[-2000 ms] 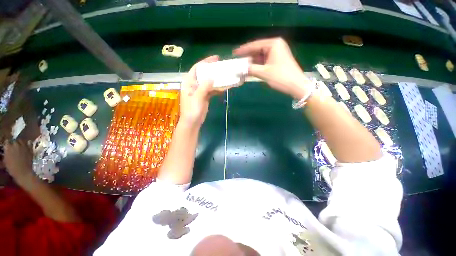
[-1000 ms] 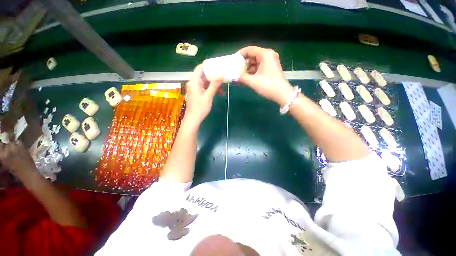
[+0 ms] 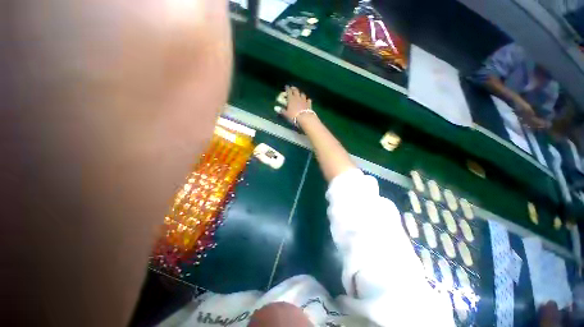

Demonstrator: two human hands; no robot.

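Note:
My right hand, with a bracelet at the wrist, reaches far over the green belt. Its fingers are at a cream housing; whether they grip it is unclear. A small pale piece shows just below the fingers. Another cream housing with a dark patch lies on the bench beside the orange strips. A huge blurred skin-coloured shape fills the left side, close to the camera. It looks like my left hand or arm; its fingers are not discernible and it hides the bench's left part.
Cream covers lie in rows on a shiny tray at right, with label sheets beyond. More cream units are on the belt. A white sheet and a red-orange bagged bundle lie across it. A person is at upper right.
The view has turned. The white-looking piece is no longer held between my hands. My right hand has moved out over the belt. A large blurred shape now covers the left.

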